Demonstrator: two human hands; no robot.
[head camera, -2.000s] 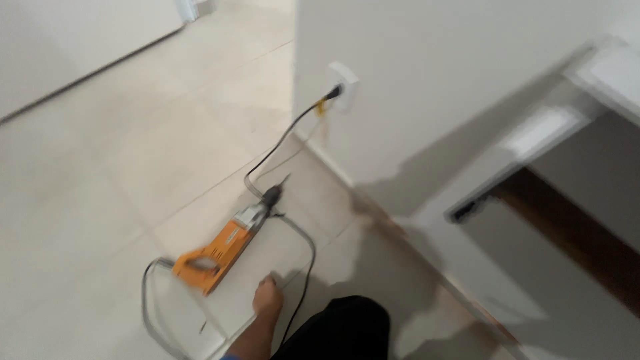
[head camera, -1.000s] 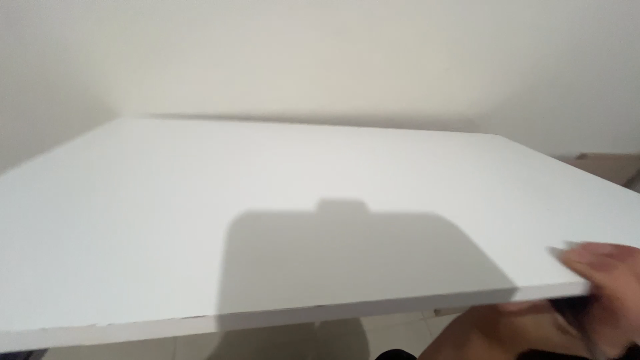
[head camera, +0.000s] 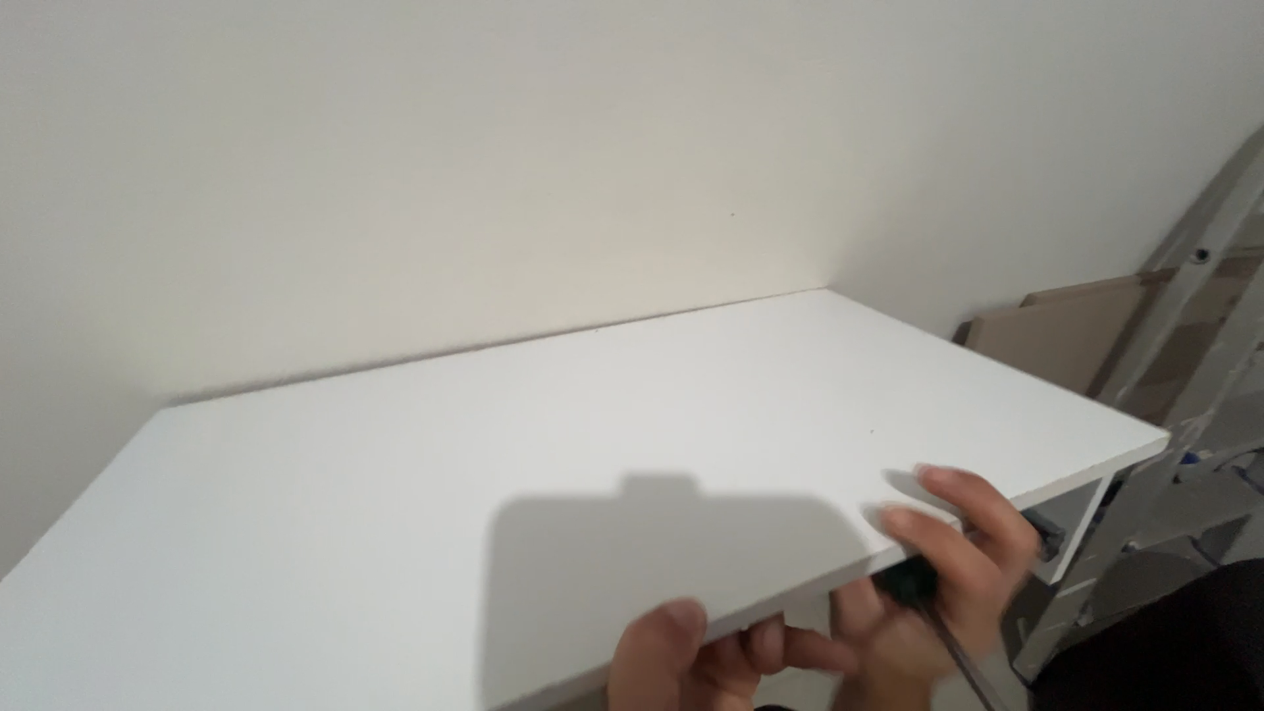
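A white panel (head camera: 415, 474), like a tabletop or cabinet top, lies with its back edge along the wall. My left hand (head camera: 691, 657) grips its front edge, thumb on the top face and fingers curled beneath. To the right, my right hand (head camera: 953, 568) rests two fingertips on the top near the same edge. It also holds a dark green handle (head camera: 907, 581) with a thin metal shaft angled down to the right, probably a screwdriver. The panel's edge partly hides the handle and some fingers. A shadow falls across the top.
A pale wall (head camera: 494, 178) rises behind the panel. At the right, an aluminium ladder (head camera: 1175, 336) stands before beige boards (head camera: 1057, 331) leaning on the wall. Below the panel's right end is a white upright side (head camera: 1081, 528). Dark clothing (head camera: 1165, 642) shows at lower right.
The view has swung from the floor with the orange power tool to the white panel. One second ago only one hand showed clearly at its right front; now both are at the front edge, with the green handle visible.
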